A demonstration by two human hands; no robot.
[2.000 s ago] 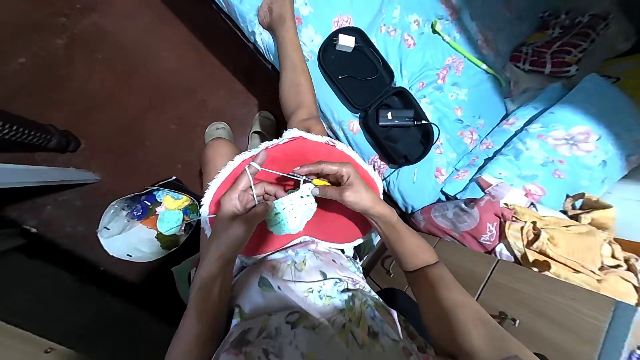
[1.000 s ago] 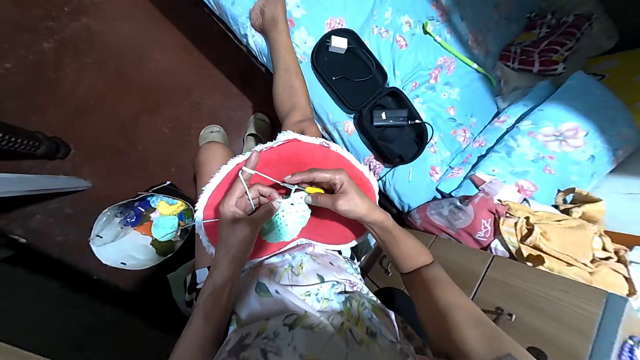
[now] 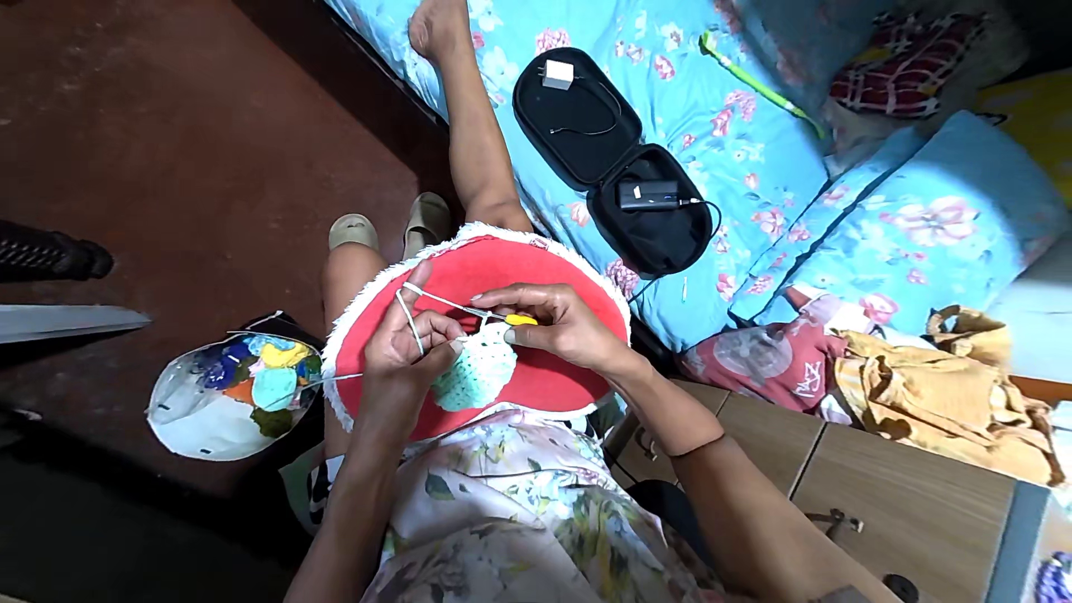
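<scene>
A round red cushion (image 3: 553, 377) with fluffy white trim lies on my lap. Over it, my right hand (image 3: 557, 322) grips a crochet hook by its yellow handle (image 3: 521, 320), the metal shaft pointing left. My left hand (image 3: 414, 335) pinches the left edge of a pale mint crocheted piece (image 3: 477, 373), with white yarn (image 3: 408, 311) looped round its raised index finger and running to the hook. The hook's tip is at the top edge of the piece, too small to make out. A strand of yarn leads left toward a white bag (image 3: 197, 423) holding several coloured yarn balls.
An open black zip case (image 3: 578, 159) with a white charger and a black device lies on the blue floral bed (image 3: 754, 243). Clothes (image 3: 938, 394) are heaped at right above wooden drawers (image 3: 904, 477). The white bag stands by my left leg, near slippers (image 3: 427, 222) on the floor.
My hands stay close together at the crocheted piece, with the hook still in my right hand. Small finger shifts show, and the mint piece hangs a little differently below them.
</scene>
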